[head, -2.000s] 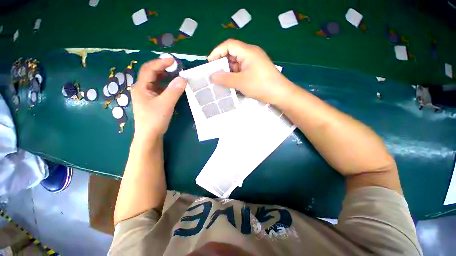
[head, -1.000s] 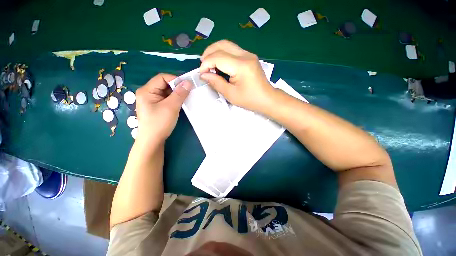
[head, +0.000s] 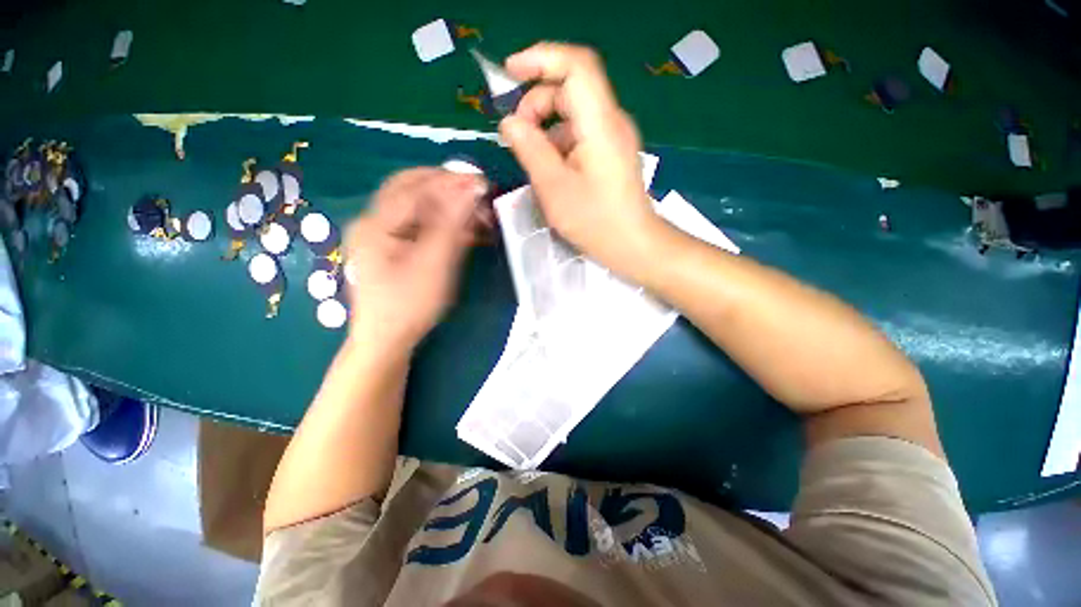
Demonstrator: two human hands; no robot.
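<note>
My right hand is raised over the far edge of the bench, its thumb and fingers pinching a thin pale adhesive pad by one side. My left hand is blurred; a white round module shows at its fingertips, and its grip is hard to make out. The sticker sheets, white with grey rounded squares, lie overlapping on the bench below my right hand and forearm. Round modules with pale faces and orange tails lie in a loose cluster left of my left hand.
White-padded modules and dark ones lie spaced along the green belt beyond the bench. Another module pile is at the far left. Torn pale tape runs on the bench's far edge. A person's sleeve and shoe show at lower left.
My right hand has lifted from the sheet with a pad in its fingers. My left hand has let go of the sheet, which now lies on the others. Padded modules on the belt have shifted right.
</note>
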